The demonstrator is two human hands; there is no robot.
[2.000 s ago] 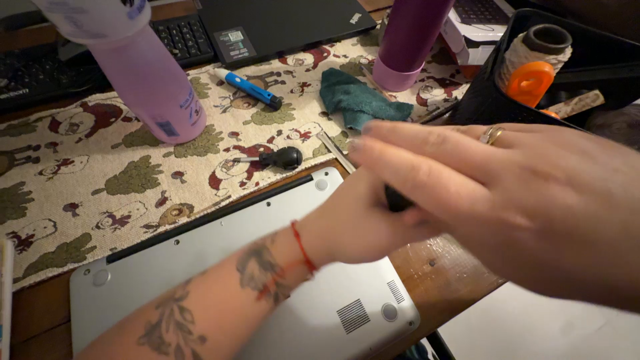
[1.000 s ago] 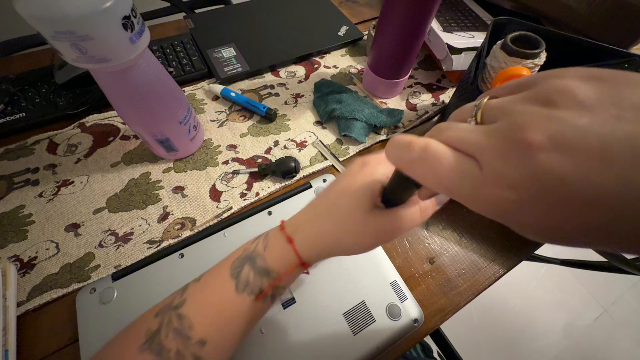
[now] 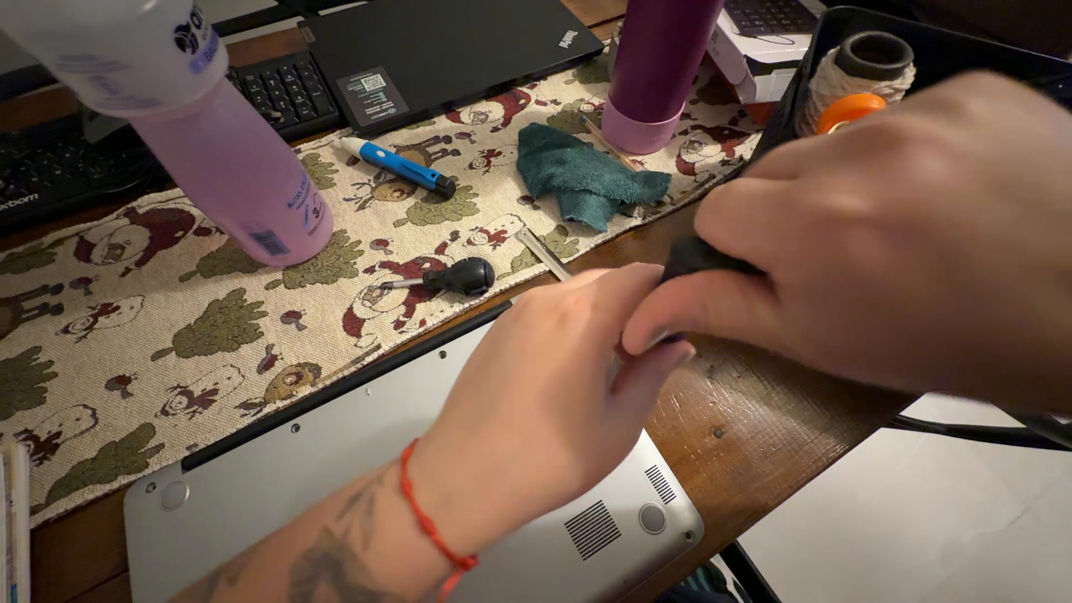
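Observation:
Over the right end of an upside-down silver laptop (image 3: 335, 444), my left hand (image 3: 544, 385) grips a dark object whose far part is hidden by the fingers. My right hand (image 3: 904, 243) pinches the black end of the same object (image 3: 703, 258), close against the left; what it is cannot be told. A stubby black-handled screwdriver (image 3: 461, 276) lies on the printed table runner (image 3: 243, 335) behind the laptop. Beyond my left hand, a thin metal tool (image 3: 544, 253) rests partly on the runner.
A pink liquid bottle (image 3: 243, 167), a blue pen-like tool (image 3: 402, 166), a green cloth (image 3: 578, 172) and a purple bottle (image 3: 662, 67) stand or lie on the runner. Behind are a black ThinkPad laptop (image 3: 469, 50) and a keyboard (image 3: 289, 92). A twine spool (image 3: 871, 67) sits in a black container at right.
My right hand's fingers were extended over the left hand; now they are curled around the dark object's end.

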